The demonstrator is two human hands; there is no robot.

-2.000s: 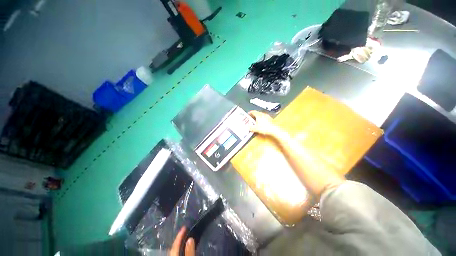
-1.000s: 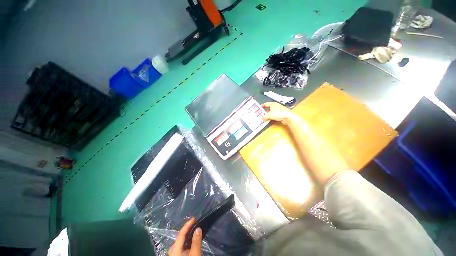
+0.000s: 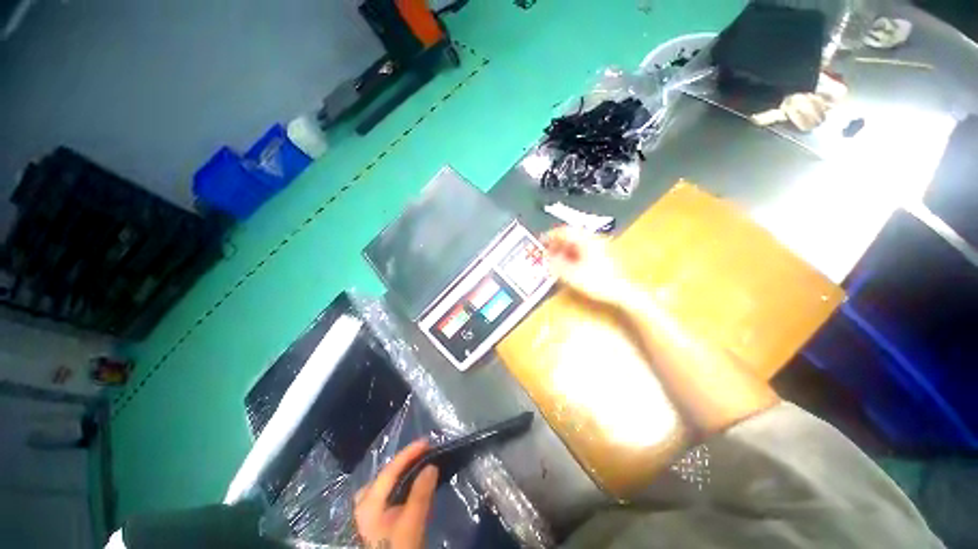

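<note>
My left hand [image 3: 397,499], bare, at the bottom, grips a black rubber strip [image 3: 472,442] between thumb and fingers, above the film-covered black stack [image 3: 359,402]. My right hand [image 3: 568,260], bare, rests at the right end of the digital scale's front panel [image 3: 488,306], by its keys; whether it presses a key is hidden by glare and blur. The scale's flat grey pan [image 3: 440,238] bears nothing. My right forearm lies over the yellow-orange board [image 3: 740,284].
A clear bag of thin black strips [image 3: 595,145] lies behind the scale. A white-and-black small item [image 3: 579,218] is beside it. A black stack [image 3: 769,54] and white gloves [image 3: 804,107] lie farther back. Blue bins [image 3: 252,172] and an orange-black pallet truck [image 3: 402,32] stand on the floor.
My left hand has raised the black strip and moved it right, towards the scale's side of the stack. My right hand stays at the scale's keys. The view has shifted slightly.
</note>
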